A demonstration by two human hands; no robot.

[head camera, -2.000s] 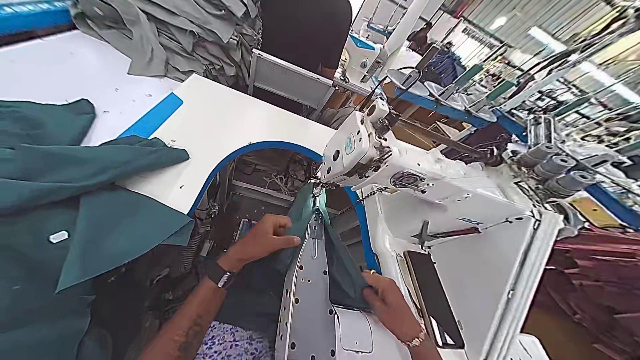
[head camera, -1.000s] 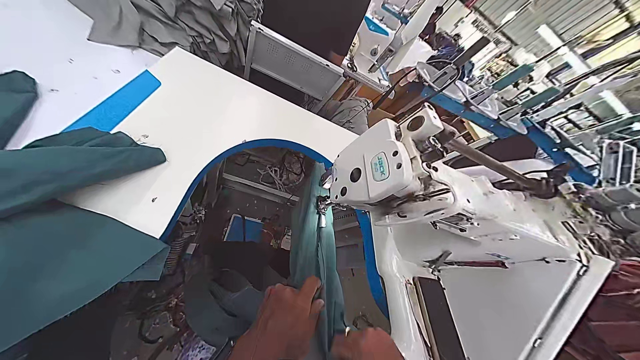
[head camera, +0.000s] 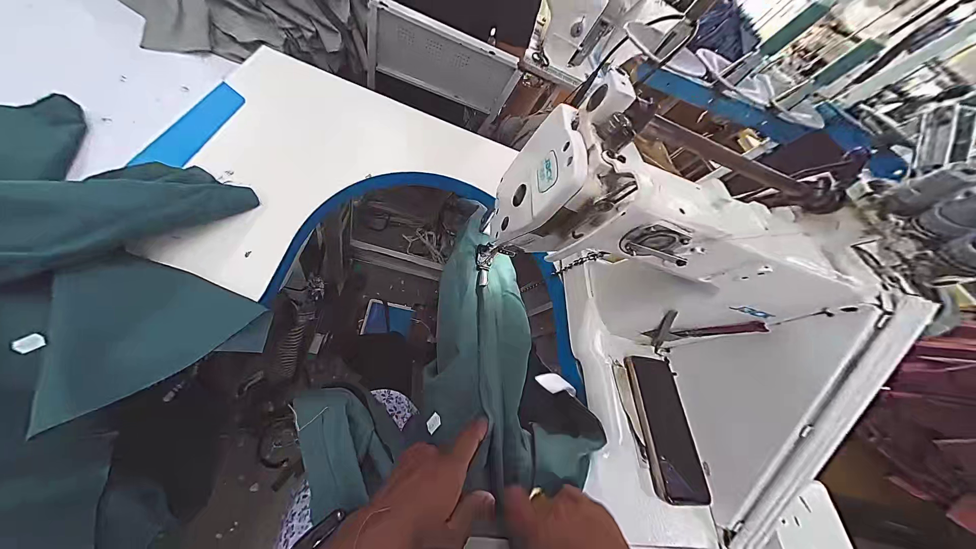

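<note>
Green fabric (head camera: 484,343) runs lengthwise from the presser foot (head camera: 483,263) of a white Jack sewing machine (head camera: 549,175) down to my hands, covering the narrow arm beneath. My left hand (head camera: 427,484) lies on the fabric's left side, thumb and fingers at the seam. Beside it, my right hand (head camera: 564,518) is at the fabric's lower right, partly cut off by the frame's bottom edge and blurred. Both hands hold the fabric near the seam. Small white stickers, one of them a white tag (head camera: 434,423), are on the cloth.
More green fabric pieces (head camera: 137,328) drape over the left of the white table (head camera: 343,114), whose curved cutout has a blue edge. Grey cloth (head camera: 259,27) is heaped at the back. A smartphone (head camera: 667,431) lies on the machine bed at right. Maroon fabric (head camera: 930,412) is at far right.
Two seconds ago my hands were apart, either side of the machine's narrow arm; now they are close together at the seam. The fabric now covers that arm.
</note>
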